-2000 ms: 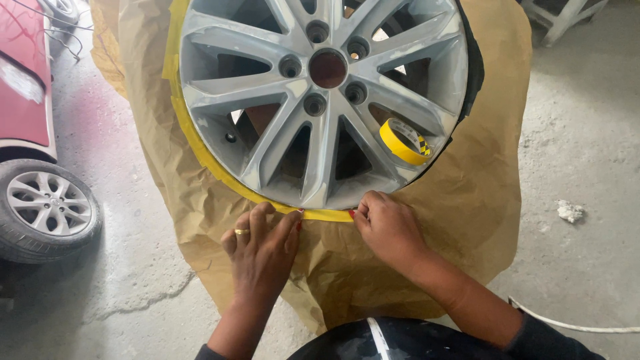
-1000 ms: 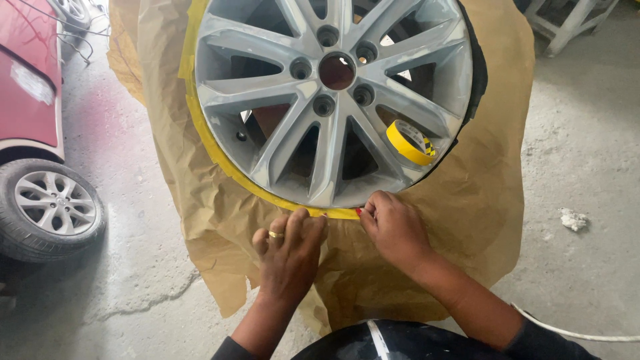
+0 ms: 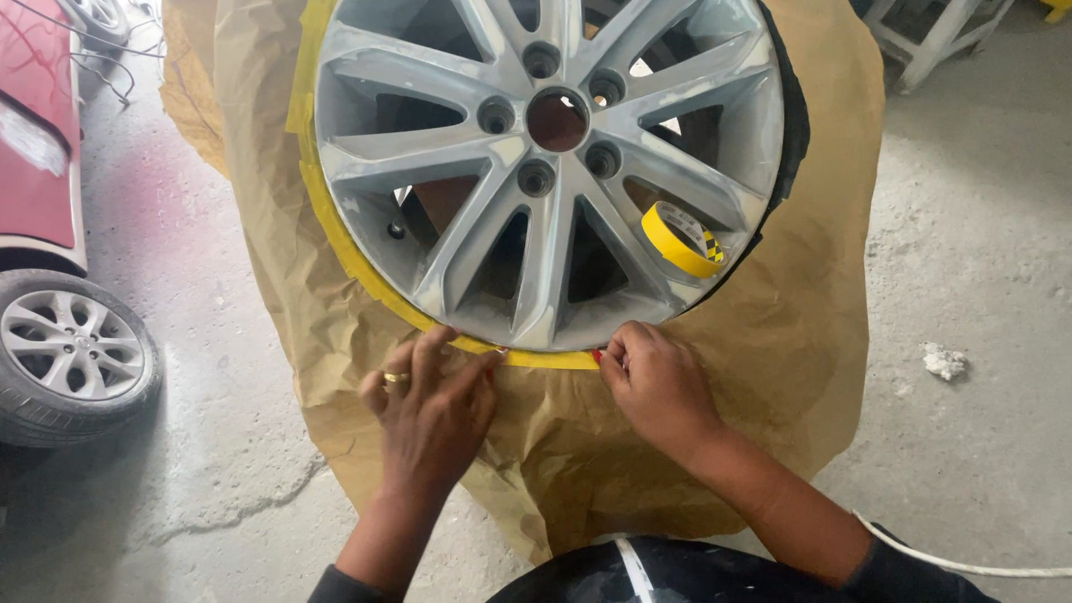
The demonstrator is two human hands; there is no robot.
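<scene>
A grey alloy wheel rim (image 3: 557,180) lies face up on brown masking paper (image 3: 804,335). Yellow masking tape (image 3: 335,230) runs around its left and lower edge, joining the paper there. My left hand (image 3: 431,402), with a ring on one finger, presses its fingertips on the tape at the lower edge. My right hand (image 3: 662,385) pinches the right end of a tape strip (image 3: 548,360) just below the rim. A yellow tape roll (image 3: 682,239) rests on the lower right spokes. The black tyre edge shows along the rim's right side.
A car wheel with its tyre (image 3: 75,356) and a red car panel (image 3: 42,167) are at the left. A whitish stand (image 3: 938,42) is at the top right. A white lump (image 3: 945,361) lies on the concrete floor, and a pale cable (image 3: 963,567) crosses the lower right.
My left hand has shifted along the tape at the lower edge, its fingers now a little farther from my right hand than one second ago. The right hand keeps its pinch.
</scene>
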